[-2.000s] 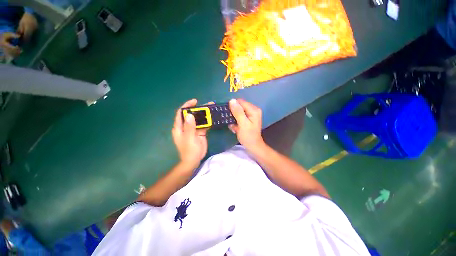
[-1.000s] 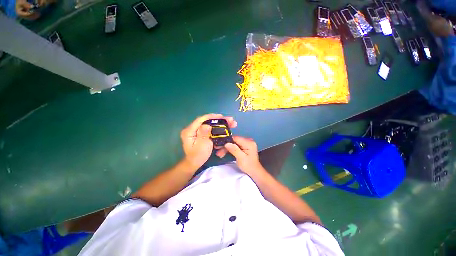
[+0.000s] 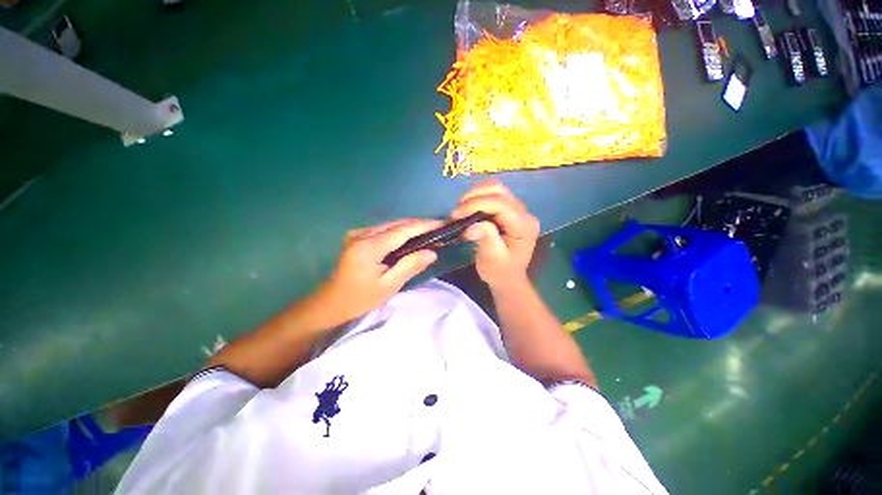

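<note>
A dark mobile phone (image 3: 437,238) is held edge-on above the green bench, close to my body. It slants up to the right, and its keys and screen do not show. My left hand (image 3: 372,263) grips its left end between thumb and fingers. My right hand (image 3: 498,230) grips its right end, with the fingers over the top and the thumb below. A clear bag of orange parts (image 3: 571,97) lies on the bench beyond my hands, with loose pieces spilling from its left end.
A grey metal arm (image 3: 77,85) crosses the upper left. Several waiting phones (image 3: 711,50) lie at the upper right. A blue stool (image 3: 711,285) stands on the floor at right, beside black trays (image 3: 827,256). A person's blue sleeve (image 3: 851,145) shows at the right edge.
The phone has turned from showing its yellow-trimmed screen to edge-on. Both hands have shifted their grip to its two ends. The view has shifted, so the bag appears higher.
</note>
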